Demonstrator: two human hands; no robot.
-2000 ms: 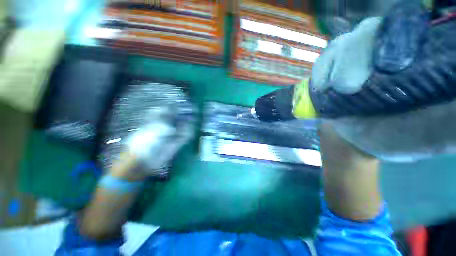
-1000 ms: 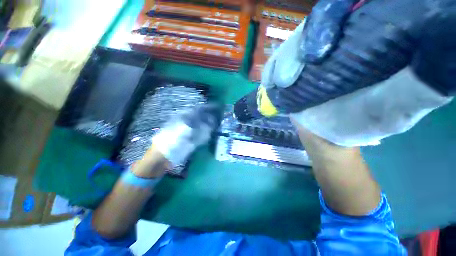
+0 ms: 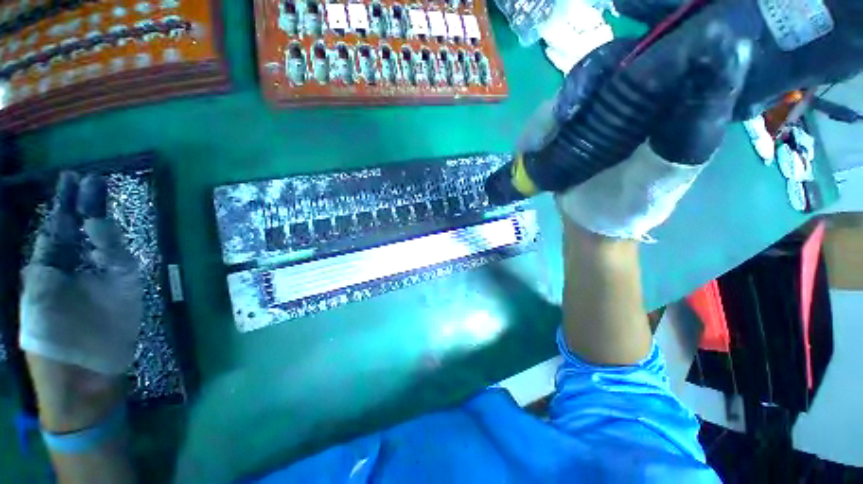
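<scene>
A long dark speckled fixture [image 3: 331, 206] lies on the green mat, with a row of small dark parts along it. A bright silver heatsink bar [image 3: 397, 257] sits in its near side. My right hand [image 3: 629, 184], in a white glove with dark coating, is shut on a black ribbed electric screwdriver [image 3: 606, 128]. The driver's tip is over the right end of the fixture's part row. My left hand [image 3: 83, 284], gloved with dark fingertips, is over the black box of silver screws [image 3: 151, 331]. Whether it holds a screw cannot be seen.
Orange-red stacked panels [image 3: 114, 57] stand at the back left, another panel [image 3: 378, 80] with white and metallic parts beside them. Crumpled clear plastic [image 3: 530, 19] and white material lie at the back. Small white pieces [image 3: 795, 165] lie at the right. A black and red object [image 3: 766, 317] is beyond the mat's right edge.
The view has swung right. My right hand and the screwdriver have moved from the fixture's left part to its right end. My left hand is now farther from the fixture, over the screw box.
</scene>
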